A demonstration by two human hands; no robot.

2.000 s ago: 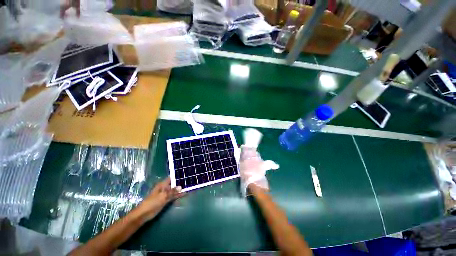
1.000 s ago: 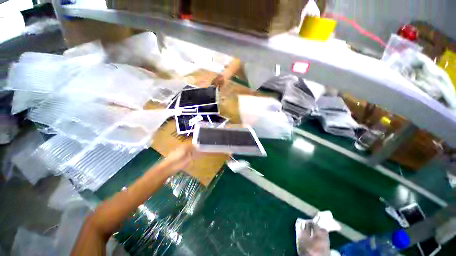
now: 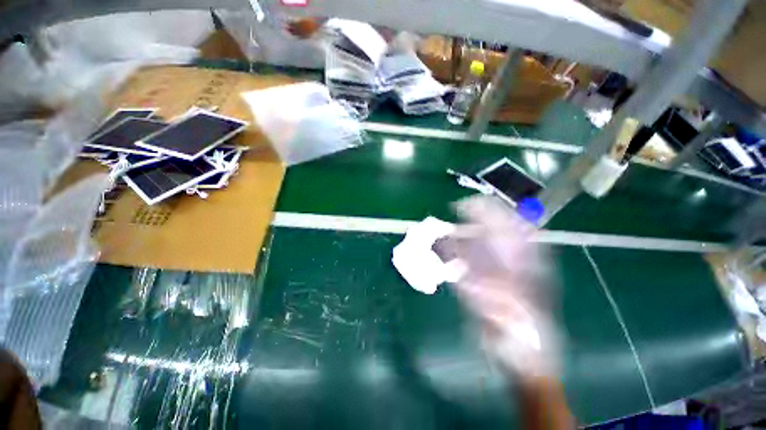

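My right hand (image 3: pixel 508 281), in a thin translucent glove and motion-blurred, is over the green bench with its fingers on a crumpled white cleaning cloth (image 3: pixel 426 254). The blue cap (image 3: pixel 530 210) of the bottle shows behind it; the hand hides most of the bottle. My left hand is out of the picture; a blurred brown shape at the lower left edge cannot be made out. Several solar panels (image 3: pixel 191 134) lie overlapping on a cardboard sheet (image 3: pixel 193 239) at the left, with white leads around them. Another solar panel (image 3: pixel 507 180) lies beyond my right hand.
Ribbed air column bags (image 3: pixel 50 277) are heaped at the left. Clear film strips (image 3: pixel 181 336) lie on the near left bench. Wrapped stacks (image 3: pixel 353 63) and a yellow-capped bottle (image 3: pixel 467 94) stand across the bench. A grey metal post (image 3: pixel 630 109) and shelf (image 3: pixel 504 21) hang over the right.
The panel from my left hand now appears on the pile, and that hand has left the picture. My right hand has the cloth further up the bench, beside the bottle. The view has swung back right.
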